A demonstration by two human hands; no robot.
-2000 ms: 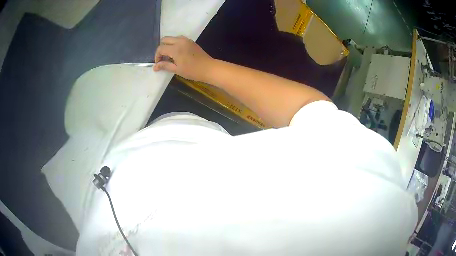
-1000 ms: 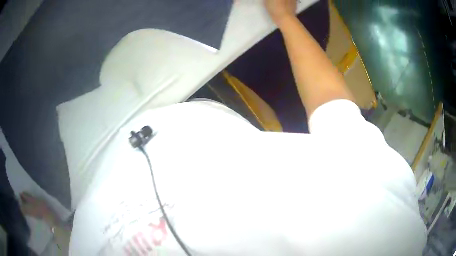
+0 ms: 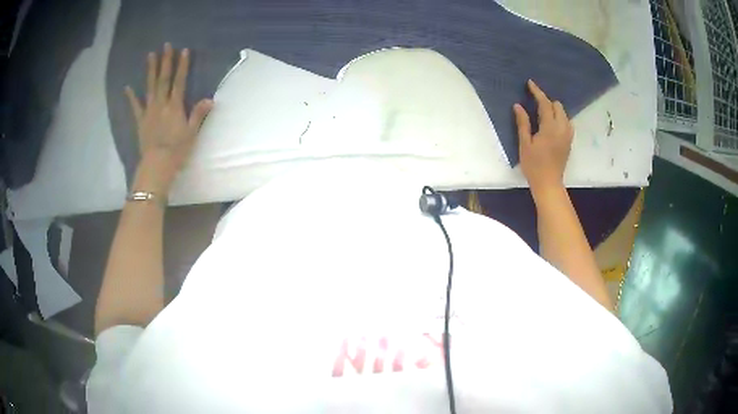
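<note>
A large dark blue-grey fabric panel (image 3: 324,32) with curved edges lies flat across the white-covered table. My left hand (image 3: 166,121) lies flat on its left part, fingers spread, thumb near the panel's inner edge. My right hand (image 3: 547,133) rests on the panel's right part near its pointed end, fingers apart and slightly bent, holding nothing. The off-white table covering (image 3: 388,113) shows inside the panel's curved cut-outs, with a wrinkle along the near side. Another dark fabric piece (image 3: 40,89) lies at the far left.
A short dark thread (image 3: 305,132) lies on the white covering. Dark purple cloth (image 3: 595,212) and tan cardboard (image 3: 619,255) lie below the table edge at right. White offcuts (image 3: 53,283) hang at lower left. A wire rack (image 3: 680,73) stands at right, above green floor (image 3: 672,242).
The view has turned to face the table squarely. My right hand has moved from the table's edge area onto the panel's pointed end. My left hand, blurred at lower left before, is now spread on the panel.
</note>
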